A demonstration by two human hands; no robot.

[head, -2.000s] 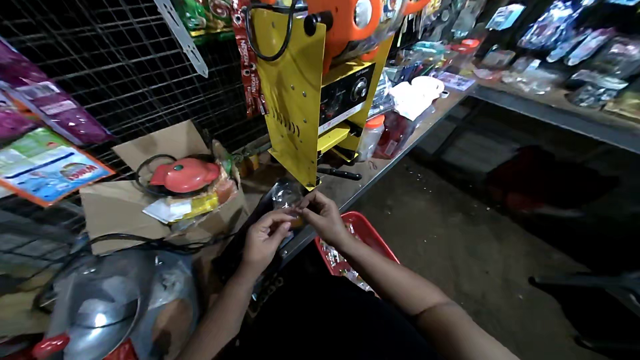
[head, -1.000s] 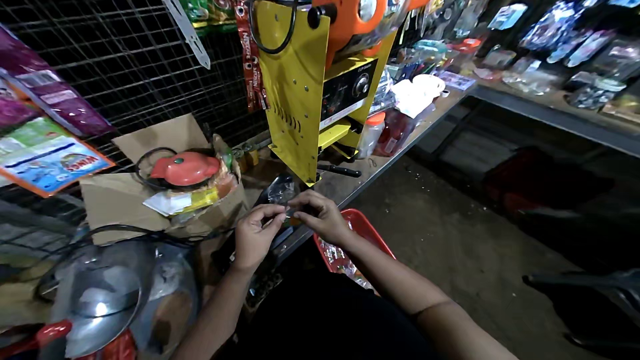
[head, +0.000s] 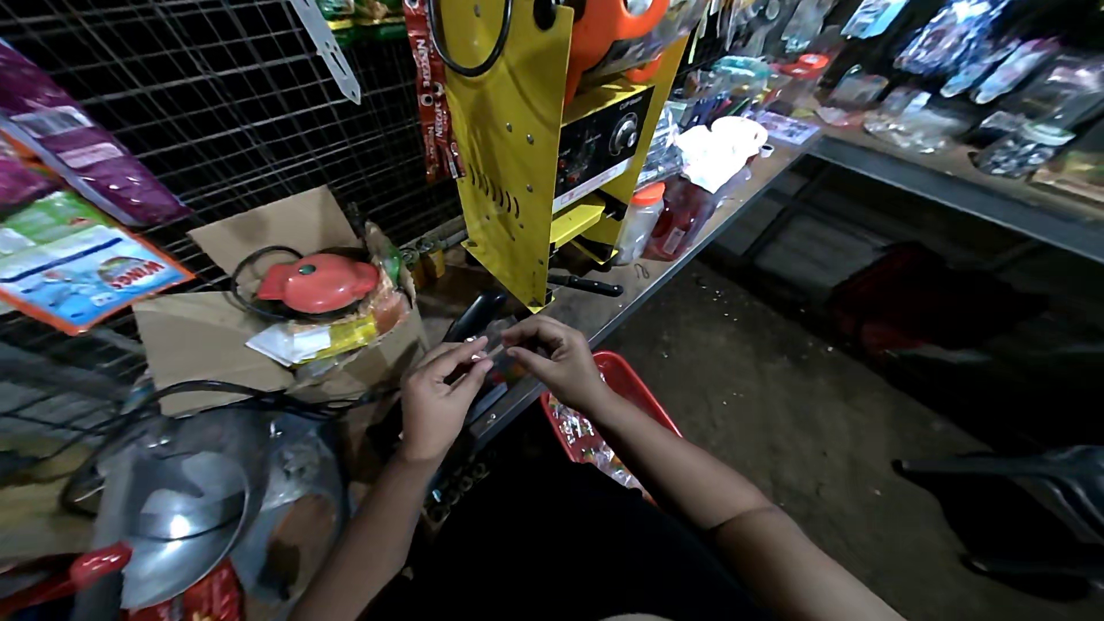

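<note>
Thumb and fingers of my left hand (head: 440,398) pinch a small pale item (head: 479,354), too small to name. Close on its right, my right hand (head: 556,362) has thumb and forefinger bent towards the same item, at what looks like a thin clear strip between the hands; whether it grips it I cannot tell. Both hands hover over the front edge of the workbench (head: 595,323), below the yellow metal frame of a machine (head: 509,164). Under my right forearm is a red plastic basket (head: 638,384) with small clear packets (head: 595,444) in it.
A black-handled knife (head: 591,285) lies by the machine's foot. Behind it stands a jar with an orange lid (head: 640,226). At left, an open cardboard box (head: 216,345) holds a red appliance (head: 321,283); black cables and a glass lid (head: 185,509) are nearer. A dark chair (head: 1026,509) stands at right.
My fingers have shifted slightly about the small item, and the two hands now sit a little further apart than one second ago. The surroundings look the same.
</note>
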